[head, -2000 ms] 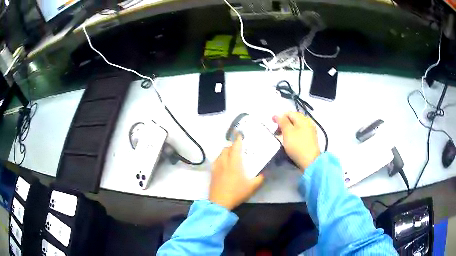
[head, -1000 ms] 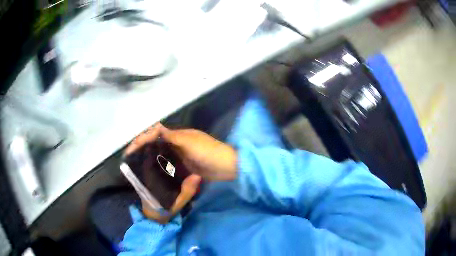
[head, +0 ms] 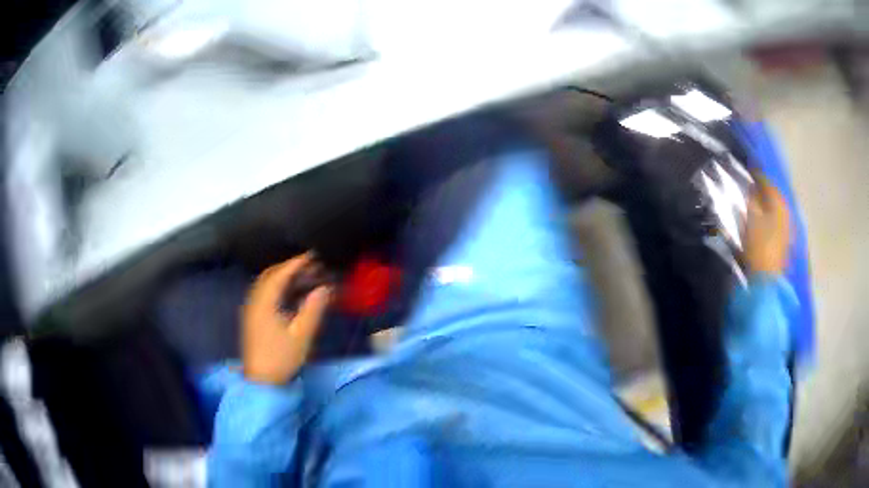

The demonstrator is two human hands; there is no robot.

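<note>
The frame is blurred. My right hand [head: 768,227] is at the right edge of the black phone tray [head: 681,276], over the shiny dark phones [head: 726,195]; whether it grips one cannot be told. My left hand [head: 276,319] is below the bench edge, over my lap, with thumb and fingers curled apart. No phone shows in it.
The pale bench [head: 286,119] crosses the top and left, with blurred items and black cords on it. A blue panel [head: 798,276] runs beside the right tray. Blurred white-backed phones [head: 36,419] show at lower left. A red patch [head: 370,284] is near my left hand.
A second ago both hands held a dark-faced phone together over my lap. Now my right hand has moved right to the tray, and my left hand has stayed over my lap without the phone.
</note>
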